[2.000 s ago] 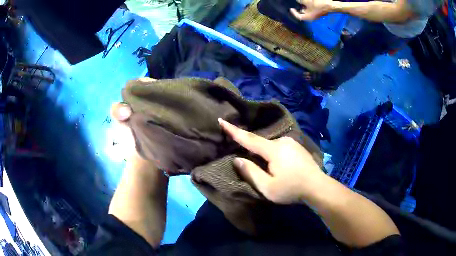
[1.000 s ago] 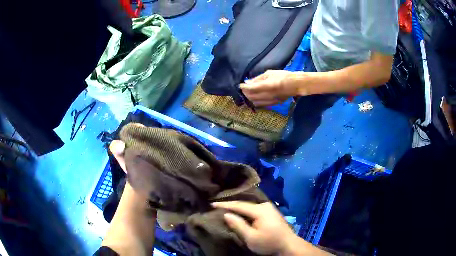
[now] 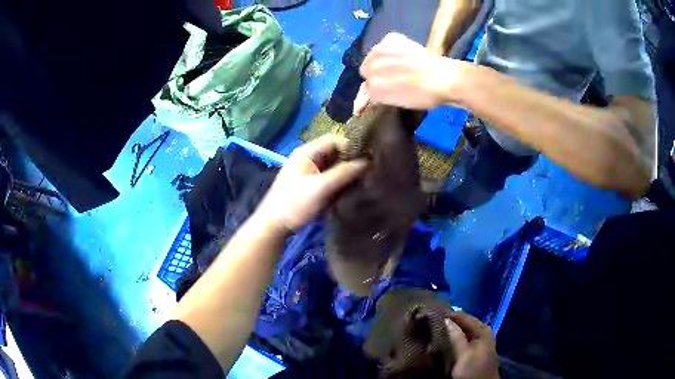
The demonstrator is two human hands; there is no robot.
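A brown ribbed fabric piece (image 3: pixel 377 200) hangs over the blue crate, blurred. My left hand (image 3: pixel 314 181) grips its upper left edge. Another person's hand (image 3: pixel 403 74) is at its top edge, seemingly holding it too. My right hand (image 3: pixel 472 346), at the lower edge of the picture, holds a second brown ribbed part (image 3: pixel 414 329); whether both parts are one garment is unclear. Dark navy cloth (image 3: pixel 303 274) fills the crate (image 3: pixel 175 255) below.
A green woven sack (image 3: pixel 240 92) stands at the upper left, with a black hanger (image 3: pixel 148 157) on the blue floor. Another blue crate (image 3: pixel 514 277) is at the right. The other person, in a grey shirt (image 3: pixel 544 55), is in front at the upper right.
My left hand has moved up and right with brown cloth, and my right hand down and right. The other person's hand has reached from the dark garment to the brown piece.
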